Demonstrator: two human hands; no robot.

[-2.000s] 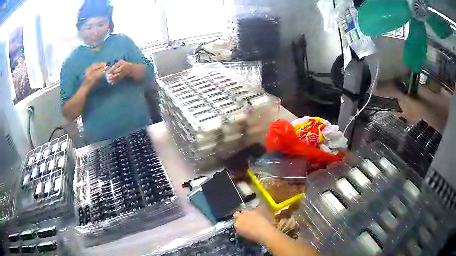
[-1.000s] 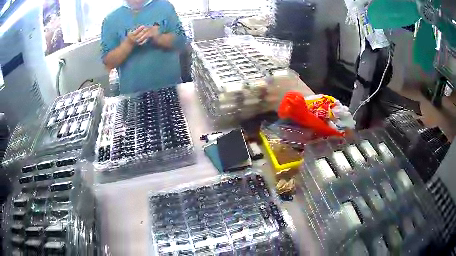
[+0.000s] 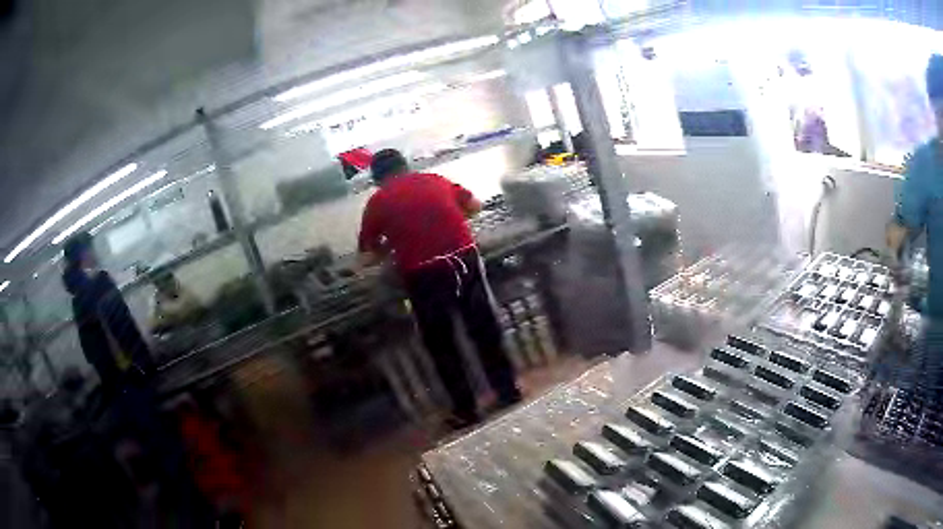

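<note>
Neither of my hands is in view. Nearest in front of me, at the lower right, is a clear large-pocket blister tray [image 3: 662, 413] with black-and-white units [image 3: 626, 436] lying in slanted columns. Behind it a tray of white housings [image 3: 840, 300] stands at the right. The dense-pocket blister tray [image 3: 910, 418] with dark parts is cut off by the right edge. The picture is partly blurred.
A grey post [image 3: 610, 196] rises behind the trays. A person in red [image 3: 429, 222] stands at a long bench, and a person in dark clothes [image 3: 103, 315] is at the far left. A co-worker in teal [image 3: 920, 207] is cut off at the right edge.
The view has swung far to the left. The centre tray, tray stack, yellow bin and red bag have left the picture. My hand, seen two seconds ago, is out of view.
</note>
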